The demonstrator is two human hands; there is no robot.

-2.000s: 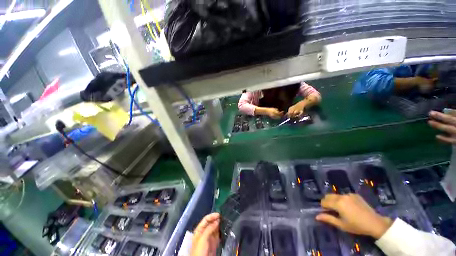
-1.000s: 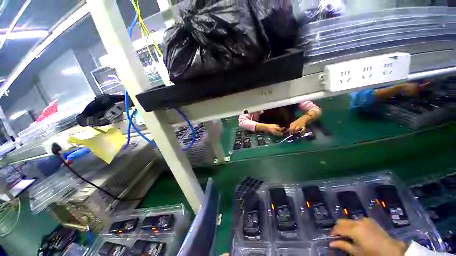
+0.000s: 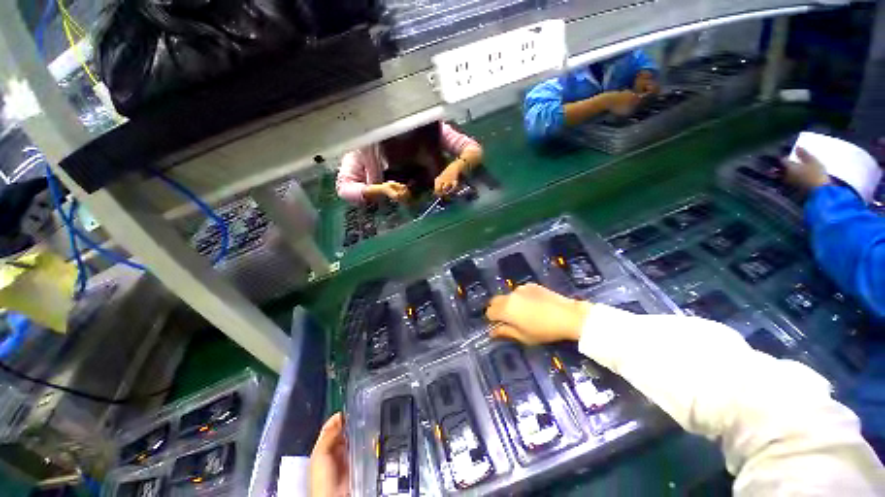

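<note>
A clear blister tray (image 3: 437,367) lies in front of me with black handheld units (image 3: 458,427) in its pockets, in two visible rows. Some units show a small orange spot. My right hand (image 3: 534,315) is over the tray between the rows, fingers closed on a thin light tool that looks like tweezers (image 3: 475,340), pointing left. Its tip is blurred. My left hand (image 3: 330,461) is upright at the tray's left edge, cut off by the bottom of the picture; its grip is hidden. A dark sheet (image 3: 363,299) lies at the tray's far left corner.
An upright dark panel (image 3: 296,403) and another unit tray (image 3: 189,437) are at left. More trays (image 3: 737,254) lie at right. A shelf post (image 3: 184,277) rises at left; a power strip (image 3: 500,60) is overhead. People in pink and blue sleeves work across and at right.
The view has turned to the right and tilted. My left hand, barely visible a second ago, shows again at the tray's left edge. The blue-sleeved arm at right has come into view.
</note>
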